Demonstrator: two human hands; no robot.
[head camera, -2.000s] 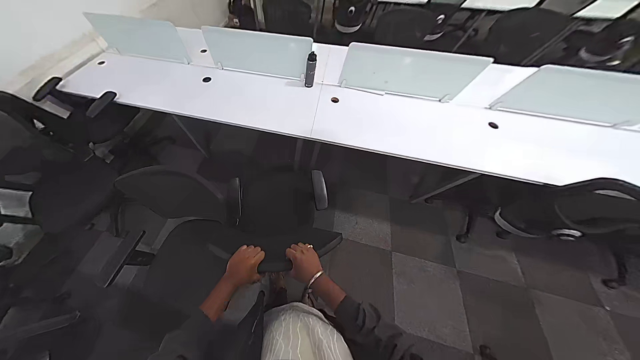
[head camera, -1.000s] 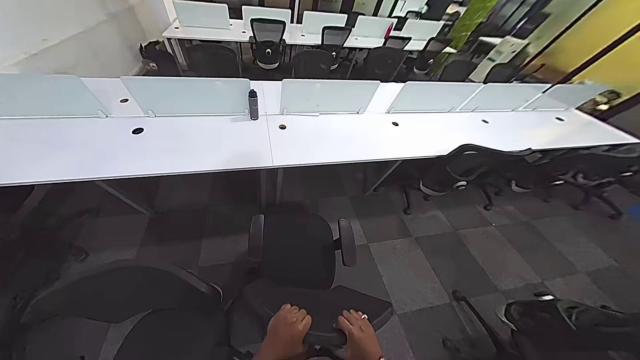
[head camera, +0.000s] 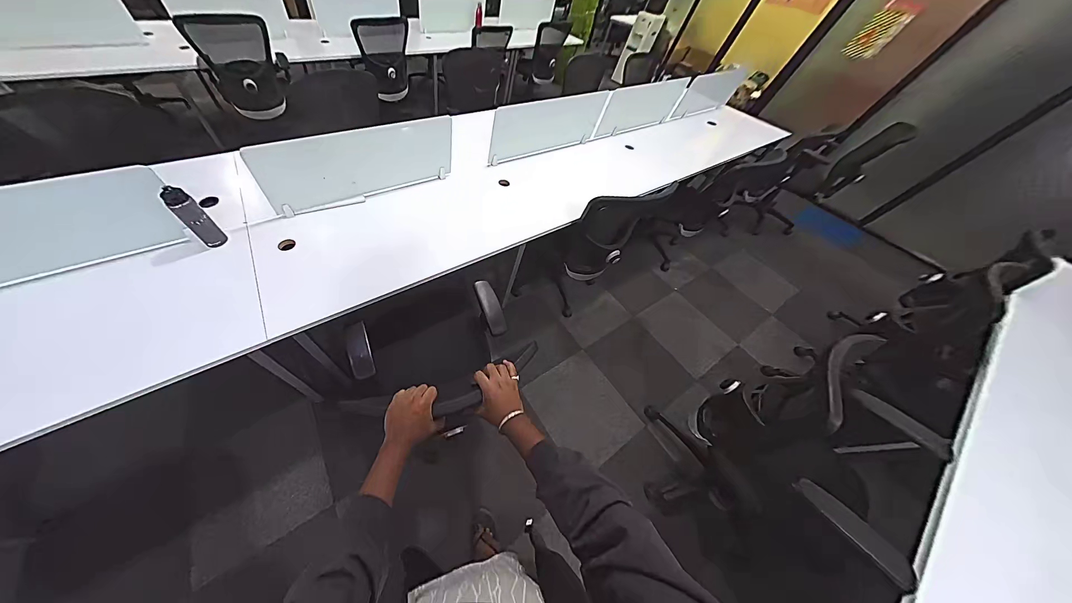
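Both my hands grip the top edge of the backrest of a black office chair (head camera: 456, 404). My left hand (head camera: 412, 415) closes over the middle of that edge, and my right hand (head camera: 500, 392), with a ring and a bracelet at the wrist, holds it just to the right. The chair's seat lies partly under the front edge of a long white desk (head camera: 377, 251), its two armrests close to that edge. On the desk to the left stands a dark grey bottle (head camera: 194, 218), near a frosted divider panel (head camera: 352, 163).
More office chairs (head camera: 615, 230) line the desk to the right. Several chairs (head camera: 779, 419) stand at the right by another white desk (head camera: 1005, 469). A further desk row with chairs (head camera: 239, 67) is beyond the dividers. Grey carpet tiles (head camera: 578, 402) cover the floor.
The chair has moved forward with my hands on its backrest, and its armrests are now at the desk's edge. The view has swung to the right.
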